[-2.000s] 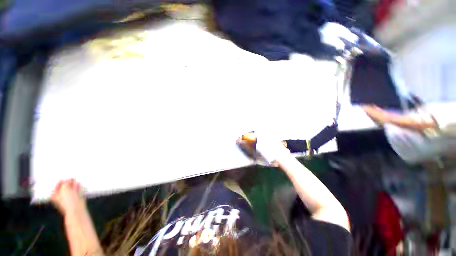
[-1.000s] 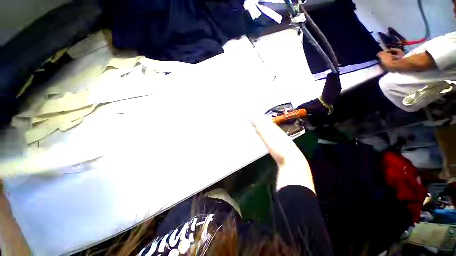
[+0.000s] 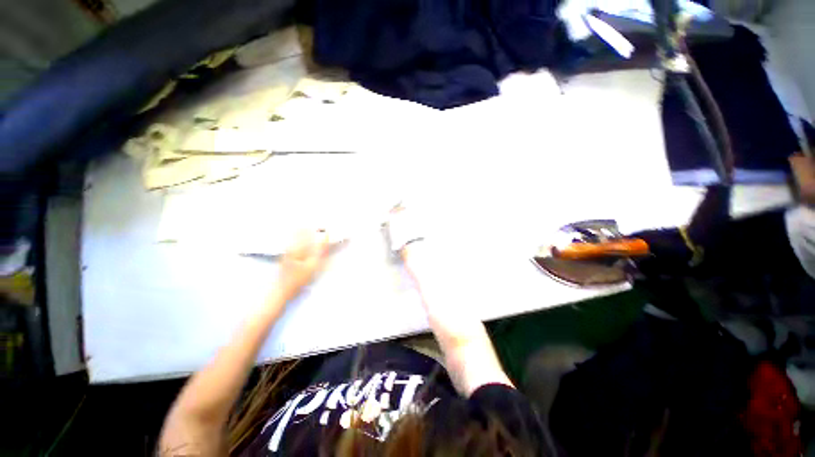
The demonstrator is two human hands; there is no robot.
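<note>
A white strip or panel of cloth (image 3: 210, 214) lies on the white table (image 3: 134, 312), its edges nearly lost in glare. My bare left hand (image 3: 306, 256) rests on its near edge at mid-table; whether its fingers pinch the cloth is unclear. My white-gloved right hand (image 3: 404, 230) is on the table just to the right, its fingers washed out. The steam iron (image 3: 594, 253), with orange-brown handle and dark soleplate, rests at the table's near right edge, apart from my hands. A pile of cream-yellow strips (image 3: 214, 147) lies at the far left.
Dark navy cloth (image 3: 429, 45) is heaped at the far side. A long dark padded arm (image 3: 152, 71) crosses the far left. The iron's black sleeve (image 3: 710, 223) rises to hanging lines at right. More dark cloth (image 3: 724, 107) and a person's hand (image 3: 802, 177) are at the right.
My left hand has moved from the table's left end to the middle. My right hand, on the iron two seconds ago, has left it and moved left. The view has shifted.
</note>
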